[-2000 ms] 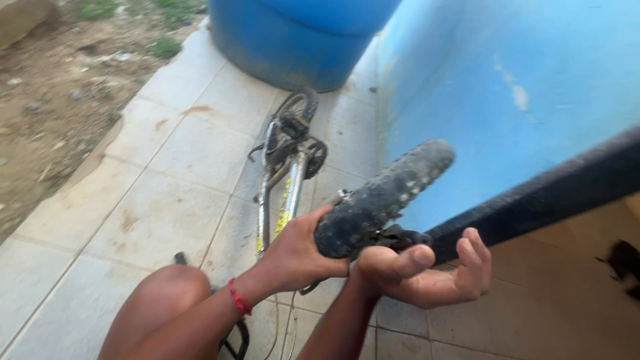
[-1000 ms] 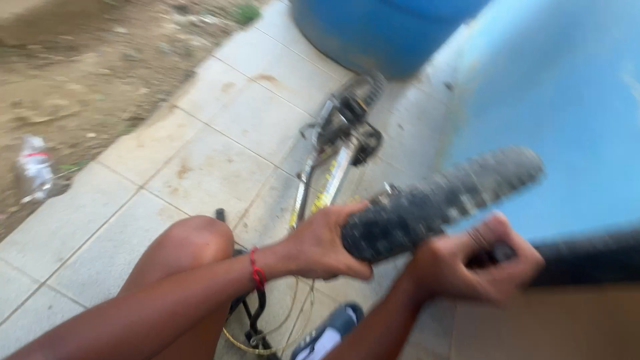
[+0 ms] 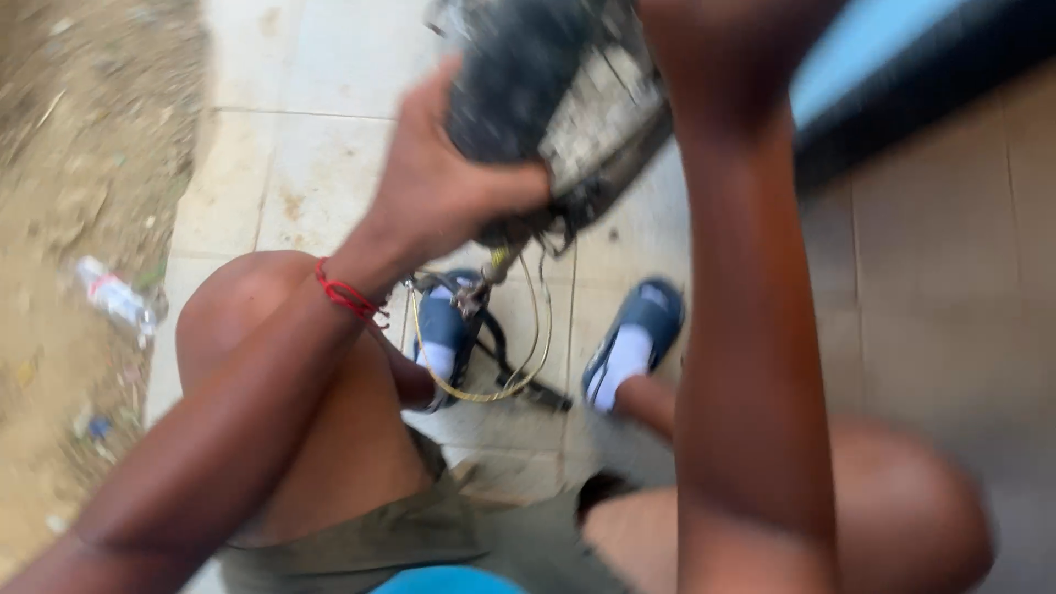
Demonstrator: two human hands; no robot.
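Observation:
My left hand (image 3: 458, 177), with a red string bracelet at its wrist, grips the lower end of a black knobby bicycle tire (image 3: 520, 82). At the top edge, my right hand (image 3: 734, 41) is blurred and partly cut off beside the wheel; its fingers are out of view. Below the wheel, yellowish bicycle cables (image 3: 487, 398) loop down past a black handlebar (image 3: 495, 338) near the tiled floor. Most of the bicycle frame is hidden or beyond the upper edge.
My feet, in dark slippers (image 3: 634, 334) and white socks, rest on pale floor tiles (image 3: 322, 177) on both sides of the cables. A plastic bottle (image 3: 115, 293) lies on the dirt at left. A black edge (image 3: 916, 91) crosses at upper right.
The view has tilted down strongly, bringing my feet and knees into sight. My left hand stays on the tire. The blue barrel has left the view.

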